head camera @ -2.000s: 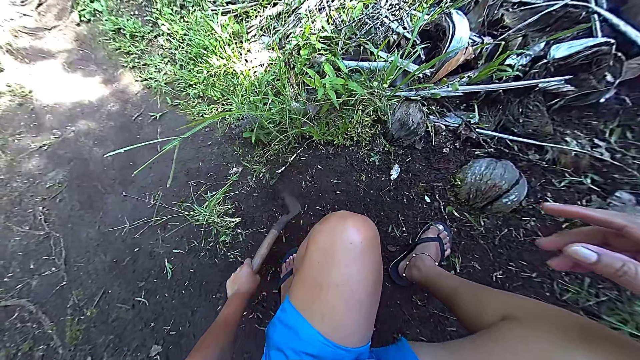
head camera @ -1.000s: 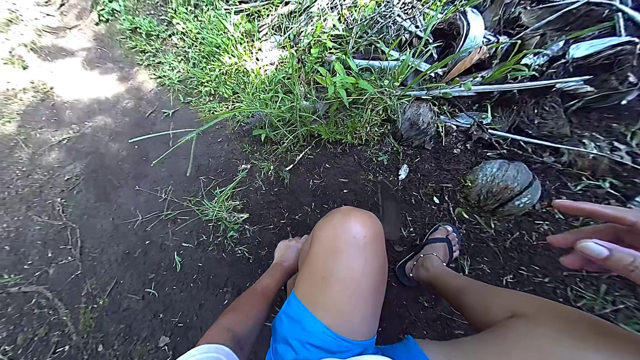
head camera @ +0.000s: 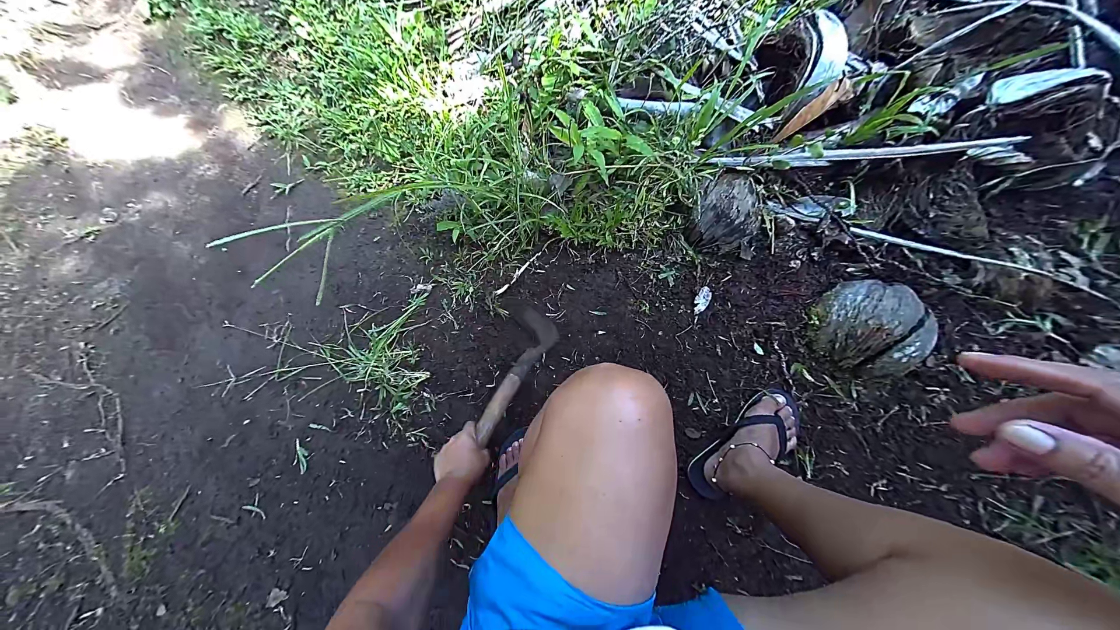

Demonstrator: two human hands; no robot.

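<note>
My left hand [head camera: 461, 455] grips the wooden handle of a hand tool [head camera: 511, 385] with a curved metal head, possibly a small hoe or sickle. Its head is blurred over the dark soil in front of my bent knee, close to the edge of the green grass [head camera: 525, 184]. To the left of the tool lies a small tuft of grass [head camera: 381, 363] on the bare dirt. Off to the right, my right hand [head camera: 1041, 424] is held in the air with fingers apart and nothing in it, its wrist cut off by the frame.
A cracked coconut husk [head camera: 875, 328] sits on the soil near my right hand, and another husk [head camera: 726, 213] lies by the grass. Dry palm debris [head camera: 875, 153] is piled at the upper right. My sandalled foot [head camera: 757, 437] stands right of the knee.
A second ago my left hand was beside the knee with its tool mostly hidden; now hand and tool are farther left, in plain sight. My right hand stays raised at the right.
</note>
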